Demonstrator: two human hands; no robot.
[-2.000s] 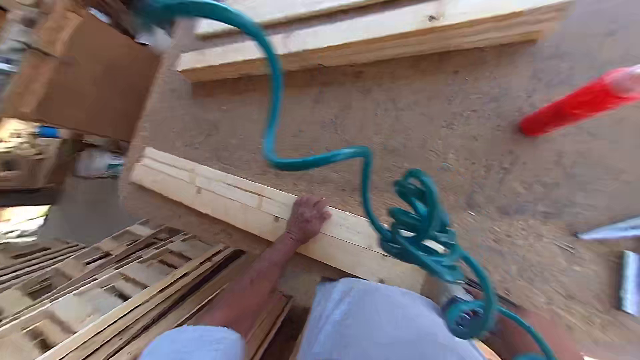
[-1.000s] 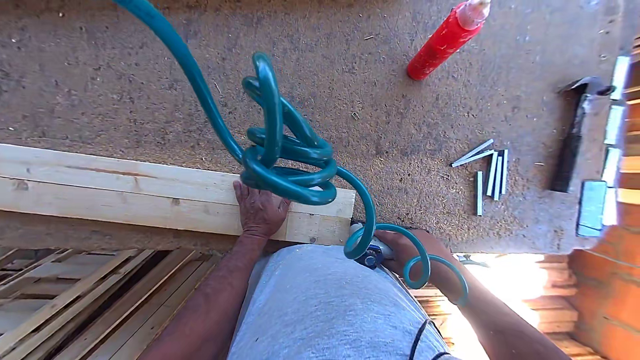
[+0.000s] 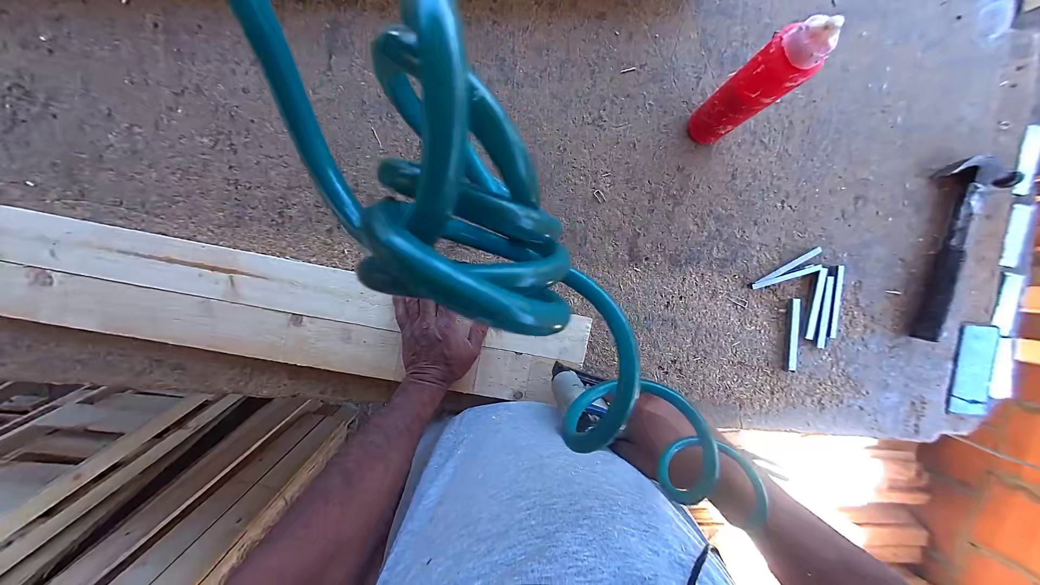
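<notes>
Two pale wooden boards [image 3: 195,309] lie side by side along the near edge of the workbench. My left hand [image 3: 439,341] presses flat on them near their right end, its fingers partly behind a coiled teal air hose [image 3: 487,268]. At the boards' right end my right hand [image 3: 650,422] grips an air-powered tool [image 3: 575,394], probably a stapler, whose nose is at the boards' near corner. The hose loops over this hand and hides part of the tool.
A red bottle with a pale nozzle [image 3: 756,85] is on the workbench [image 3: 634,203]. Strips of staples [image 3: 821,301] lie right of the boards, with a hammer [image 3: 951,244] and more strips [image 3: 973,366] farther right. Slatted wood [image 3: 162,487] is stacked at lower left, beside the bench.
The view has swung to the right since the oldest frame. The tool in my right hand now shows at the boards' end. My left hand stays on the boards.
</notes>
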